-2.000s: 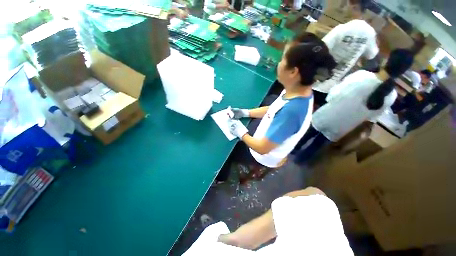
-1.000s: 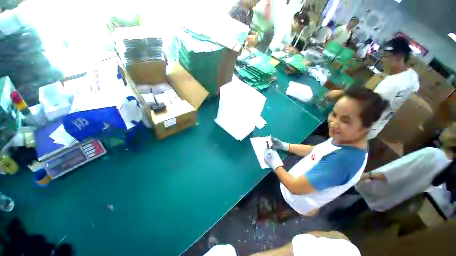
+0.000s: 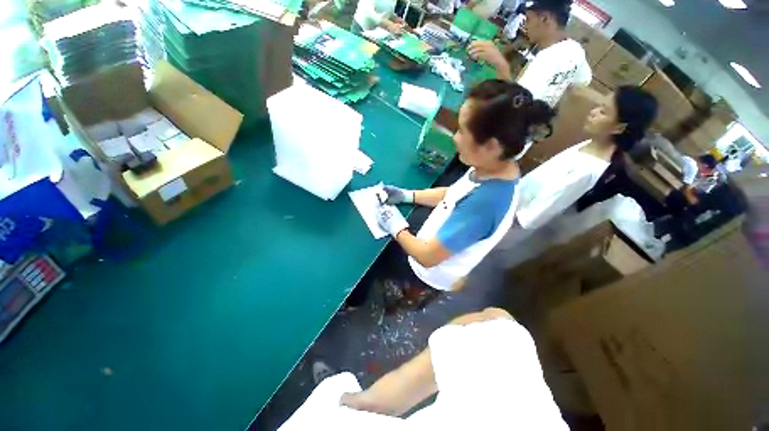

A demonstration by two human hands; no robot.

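Observation:
Neither of my hands shows in the picture. Part of a bare arm and white cloth show at the bottom edge. Nearest in front is the long green-topped table (image 3: 194, 311). A small open brown carton (image 3: 190, 195) on it holds white packets, with a dark object on top. A tall white block (image 3: 314, 141) stands right of the carton. Beyond it, a neighbouring worker's gloved hands hold a white sheet (image 3: 368, 212) at the table edge.
A worker in blue and white (image 3: 468, 210) stands at the table's right side, with others behind. Large brown cartons (image 3: 674, 328) stand at the right. Stacks of green-white sheets (image 3: 333, 63) lie farther back. A flat grey device (image 3: 27, 290) and blue bag (image 3: 38, 215) are at the left.
Since one second ago the view has swung right, so the table things sit farther left. The neighbouring worker's head has turned from facing me to the table. A green piece now stands near the table's far edge.

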